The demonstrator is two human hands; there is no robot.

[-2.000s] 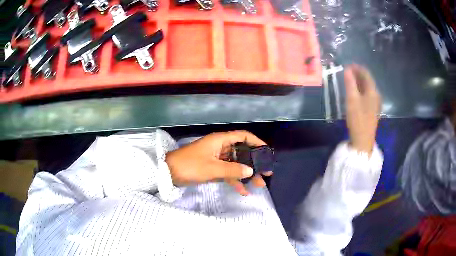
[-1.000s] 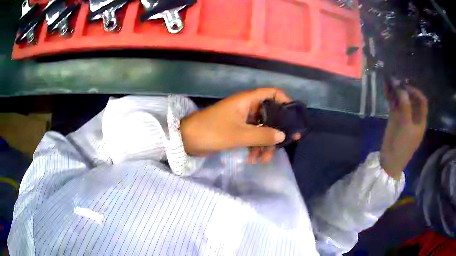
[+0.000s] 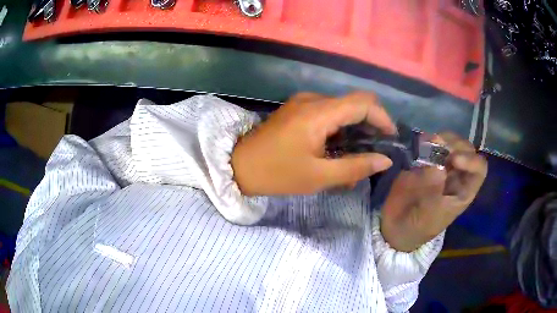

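My left hand [image 3: 305,147] is bare and holds a small black device [image 3: 363,143] between thumb and fingers, in front of the bench edge. My right hand [image 3: 433,189] is just to its right and grips a bulldog clip [image 3: 430,153] by its silver handles. The clip's dark jaw is at the device's right end; blur hides whether it bites on it. The red-orange foam tray [image 3: 342,52] lies on the bench beyond my hands, with empty pockets at its right and silver clip handles along its far left.
The dark green bench edge [image 3: 183,64] runs between me and the tray. Loose clips [image 3: 540,30] lie right of the tray. White tape marks [image 3: 480,122] are near its right corner. A grey bundled thing [image 3: 537,244] is at the lower right. A cardboard box [image 3: 38,128] is at the left.
My right hand has come from the bench on the right to my left hand, bringing a clip to the device. The view has shifted, so the tray sits higher and further right.
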